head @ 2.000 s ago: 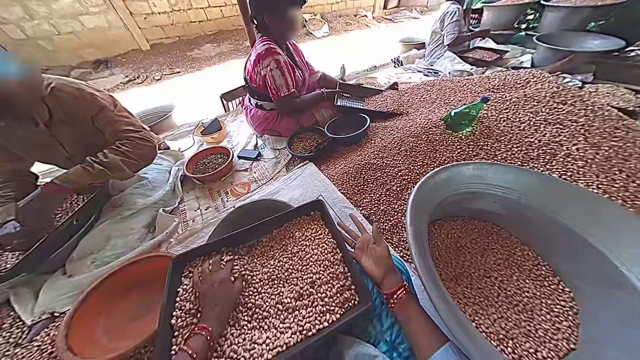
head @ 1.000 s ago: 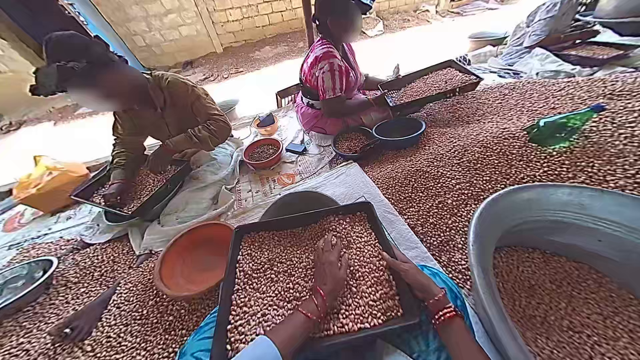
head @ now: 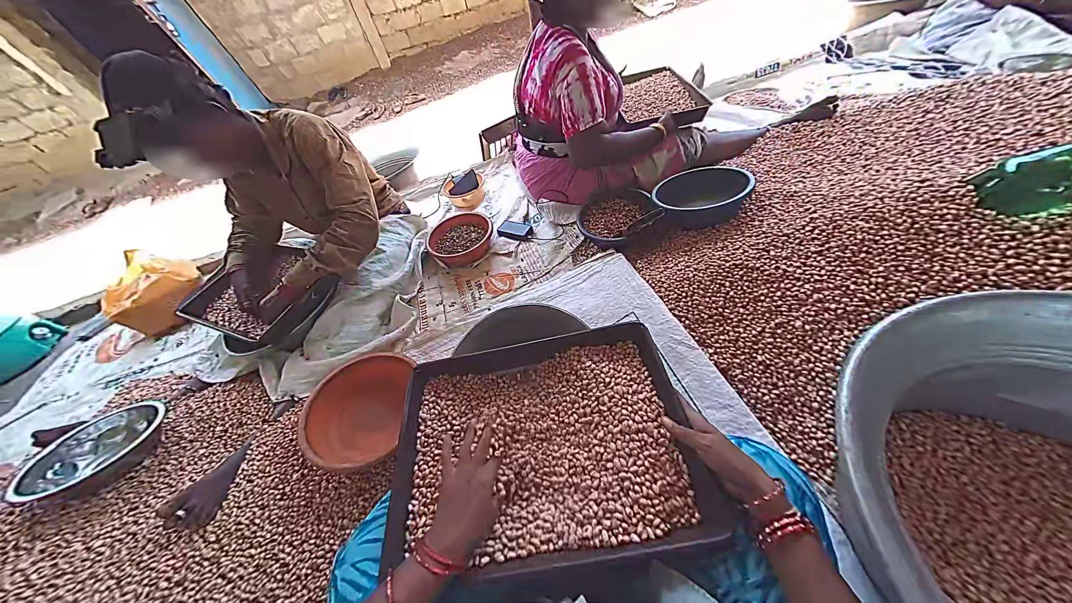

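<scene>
A black rectangular tray (head: pixel 641 548) lies before me, filled with a layer of brown shelled nuts or beans (head: pixel 578 444). My left hand (head: pixel 469 490) rests palm down on them near the tray's left side, fingers spread. At the right rim, my right hand (head: pixel 720 456) grips the tray, with its thumb over the edge. Red bangles circle both wrists. Behind the tray's far edge shows the rim of a dark round basin (head: pixel 519 325). An orange-brown bowl (head: pixel 347 410) stands just left of the tray.
A large metal basin (head: pixel 871 377) holds more nuts at right. A nut heap (head: pixel 837 251) spreads behind it, with a green bottle (head: pixel 1026 182). Two people with trays sit beyond. A metal bowl (head: pixel 88 452) and someone's foot (head: pixel 201 498) are at left.
My left hand has moved left across the nuts since one second ago. My right hand, raised open beside the tray two seconds ago, is now at its rim. The view has shifted.
</scene>
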